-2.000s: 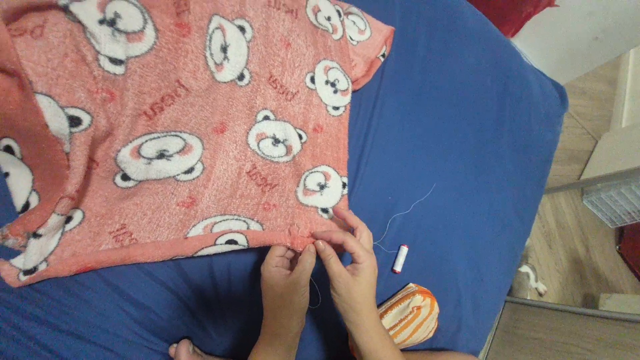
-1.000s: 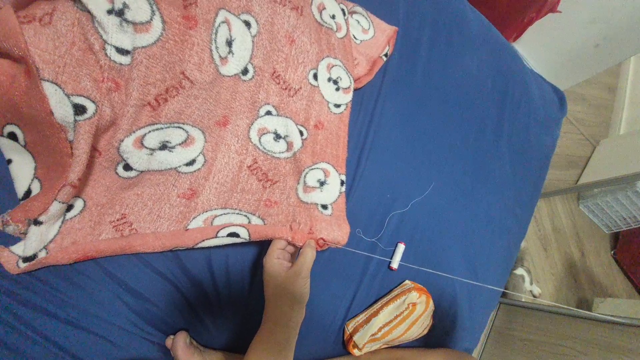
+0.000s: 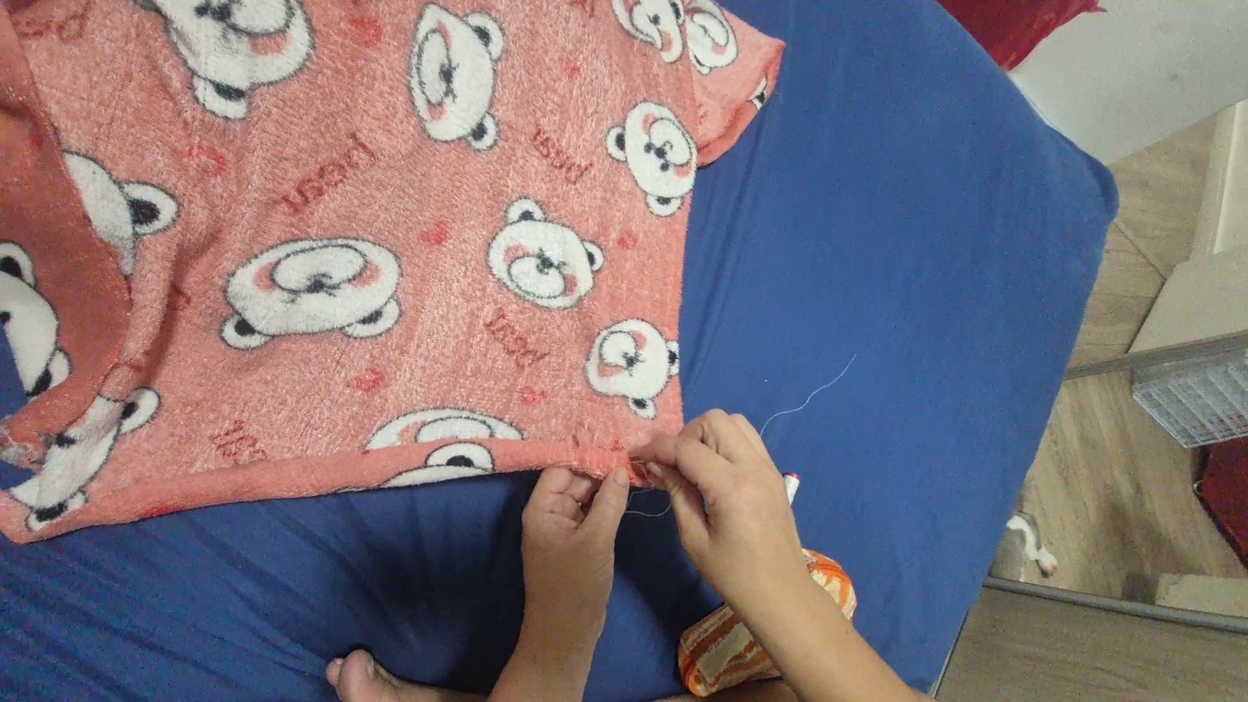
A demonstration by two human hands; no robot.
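A pink fleece blanket [image 3: 439, 341] with bear faces lies spread out, its near edge folded into a narrow hem. My left hand [image 3: 575, 517] pinches that hem close to the right corner. Right beside it, my right hand [image 3: 717, 478] has thumb and forefinger together at the corner; a needle between them cannot be made out. White sewing thread [image 3: 648, 512] loops below the fingertips. The thread spool [image 3: 792, 485] is mostly hidden behind my right hand, with a loose thread end [image 3: 809, 398] curling beyond it.
A blue bed sheet [image 3: 877, 292] lies under everything. An orange-and-white striped pouch [image 3: 731, 643] is partly beneath my right forearm. A bare foot [image 3: 366, 678] shows at the bottom edge. Off the bed at right are a plastic basket [image 3: 1194, 395] and a wooden floor [image 3: 1150, 497].
A second ago my right hand was out of view and a long thread stretched taut to the right; now that hand is back at the blanket's corner and the thread hangs slack.
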